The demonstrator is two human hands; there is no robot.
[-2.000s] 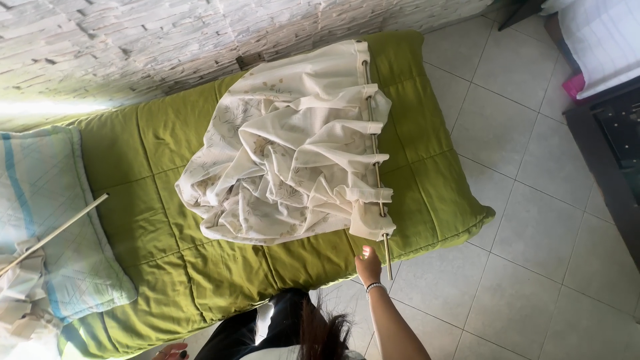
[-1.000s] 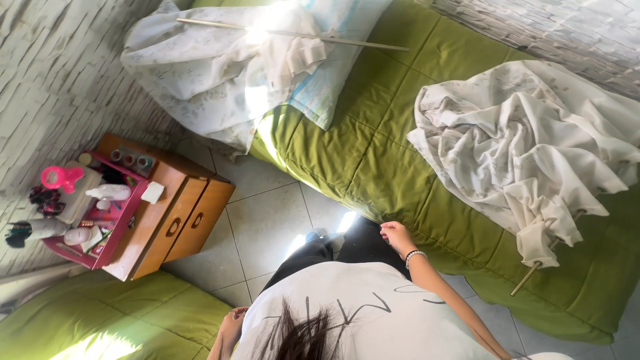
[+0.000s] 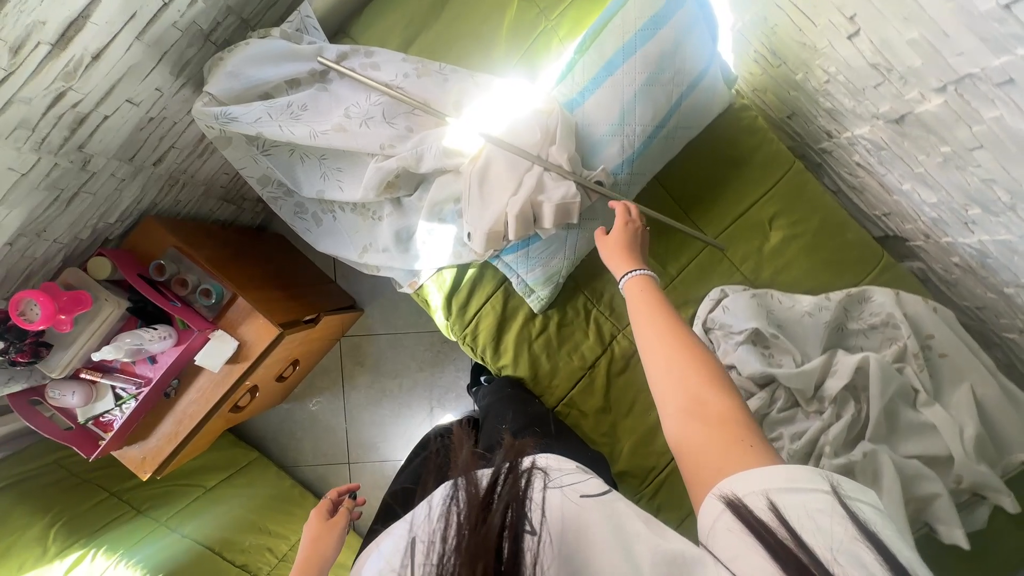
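My right hand reaches out over the green quilted bedspread, fingers apart, right beside a thin curtain rod; whether the fingertips touch it I cannot tell. That rod lies loose across a pale leaf-patterned curtain and a blue-striped pillow. The curtain's gathered top, with eyelets, rests partly on the pillow. Low at the left, my left hand hangs with fingers slightly curled, near a second green bedspread. A second leaf-patterned curtain lies bunched on the bed at the right.
A wooden nightstand with drawers stands left, bearing a pink tray of bottles and small items. Stone-textured walls edge the bed. Grey floor tiles show between the beds. Bright sunlight washes out part of the curtain and rod.
The view has swung strongly toward the pillow end. My right hand was at the end of the other curtain's rod, then at the bed's edge; now it is by the loose rod.
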